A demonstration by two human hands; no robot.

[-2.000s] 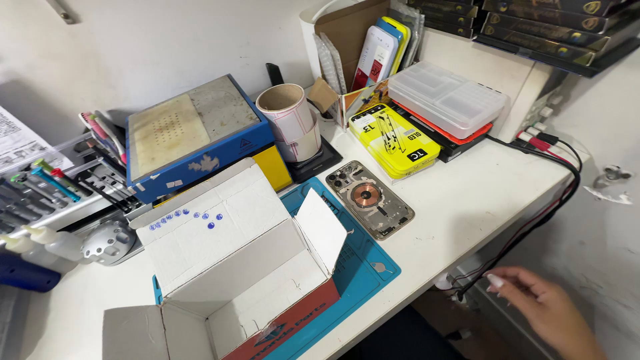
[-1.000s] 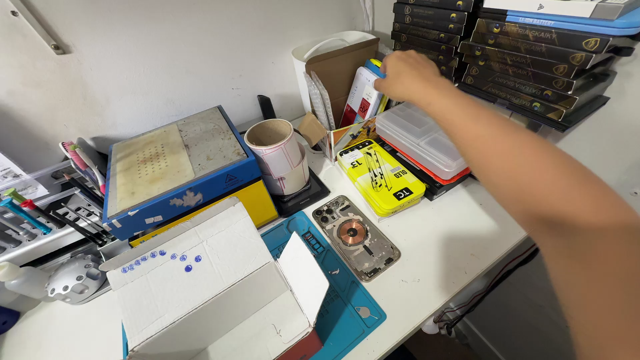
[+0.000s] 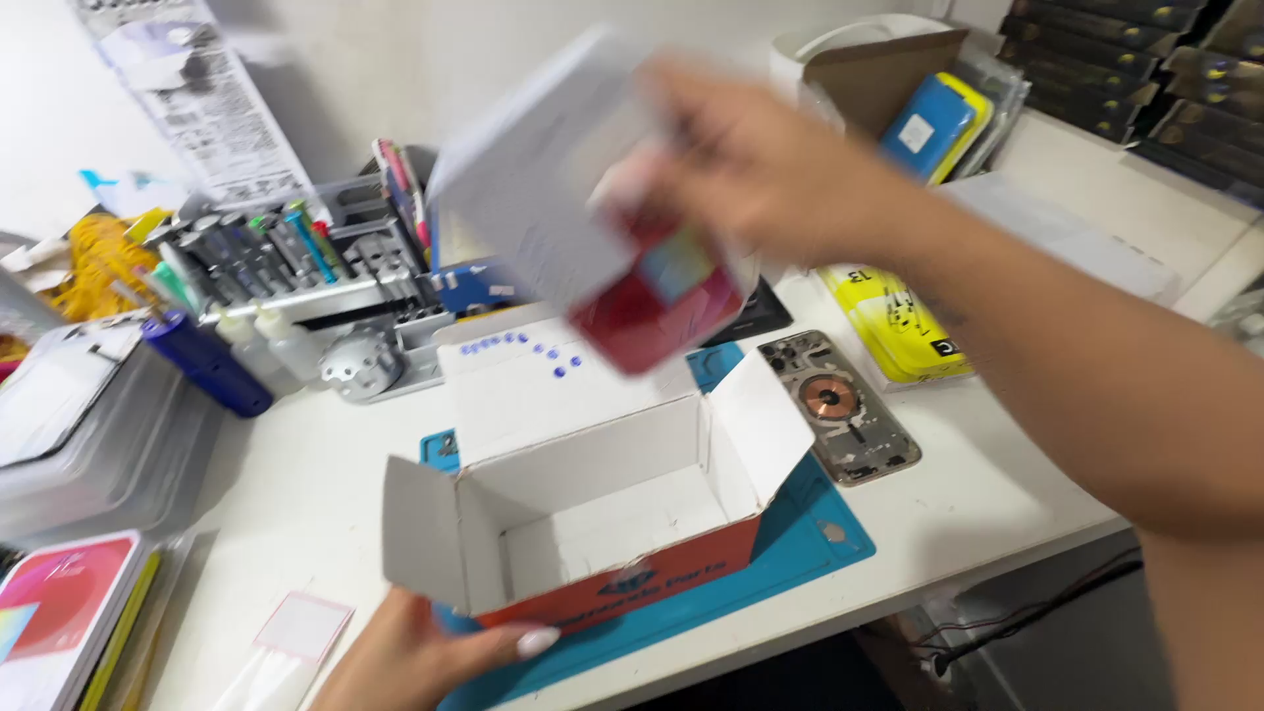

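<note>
My right hand (image 3: pixel 750 168), blurred by motion, grips a flat white and red package (image 3: pixel 583 197) above the back of the box. An orange and white cardboard box (image 3: pixel 612 513) stands with its flaps spread on a blue work mat (image 3: pixel 800 553); its inside shows bare white card. My left hand (image 3: pixel 434 642) is at the box's front left corner, thumb along the front wall; its fingers are partly hidden. Right of the box lies a phone back housing (image 3: pixel 839 405) with a copper coil. A yellow package (image 3: pixel 889 321) lies beyond it, partly behind my right forearm.
Pens and tools (image 3: pixel 267 252) stand in a rack at the back left, near a silver round holder (image 3: pixel 360 363). Plastic containers (image 3: pixel 109 444) and red packages (image 3: pixel 69 602) are at the left. A white bin (image 3: pixel 829 49) holds blue and yellow packages. Black boxes (image 3: pixel 1086 59) are stacked behind.
My right hand has moved from the bin to above the box, now with the white and red package. My left hand has come into view at the box. The view has swung left.
</note>
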